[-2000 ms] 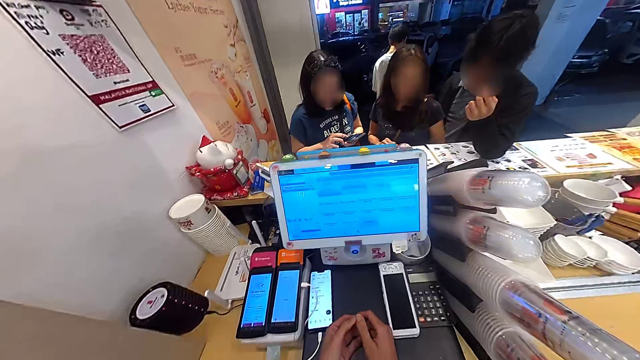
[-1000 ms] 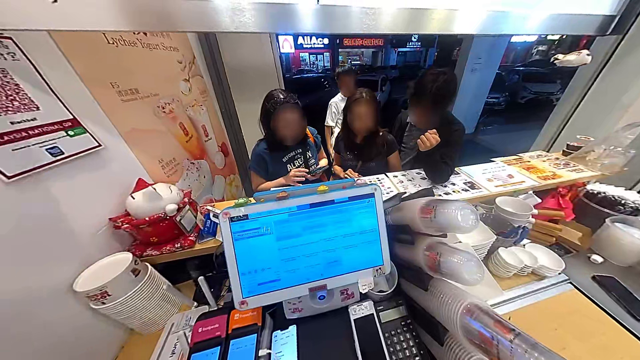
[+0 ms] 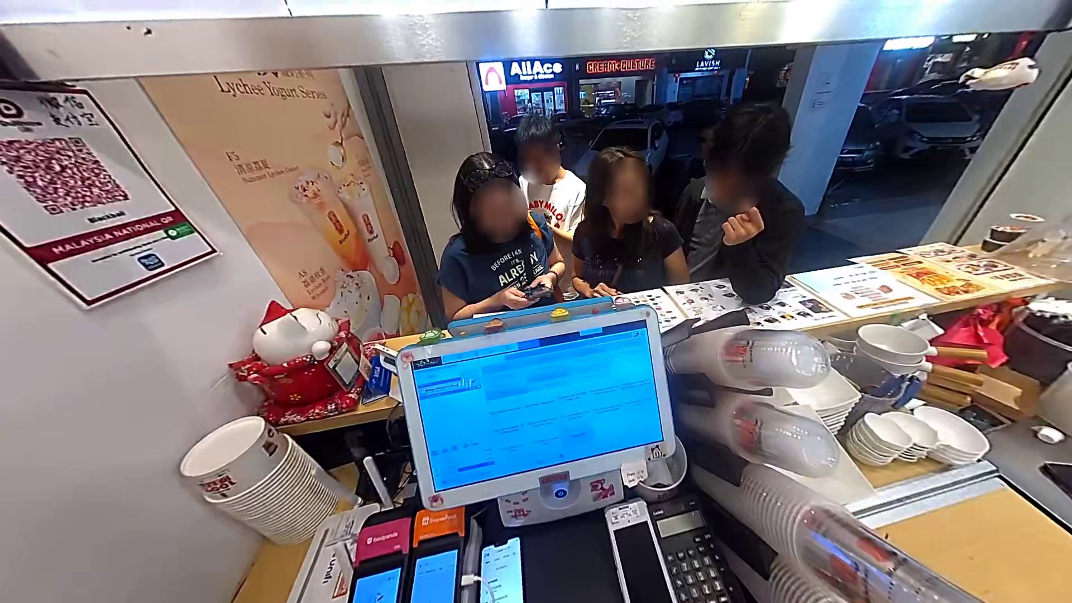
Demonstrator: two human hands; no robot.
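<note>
Neither my left hand nor my right hand shows in the head view now. A touchscreen till monitor point(image 3: 544, 402) with a white frame stands in the middle, its screen lit. Below it are a phone with a lit screen point(image 3: 502, 574), a white phone with a dark screen point(image 3: 638, 553) and a black calculator point(image 3: 693, 548). Two payment or order handsets, one with a pink top point(image 3: 383, 540) and one with an orange top point(image 3: 439, 528), lie side by side at the lower left of the monitor.
Stacked paper tubs point(image 3: 268, 477) and a red-and-white cat figurine point(image 3: 297, 364) stand left. Stacks of clear plastic cups point(image 3: 775, 358) lean right of the monitor, beside white bowls point(image 3: 879, 437). Several people stand beyond the counter with printed menus point(image 3: 863, 291). A metal edge point(image 3: 536, 38) runs overhead.
Two seconds ago both hands were together below the monitor; they have gone out of view. The view has tilted up. The person at left beyond the counter still holds a dark object.
</note>
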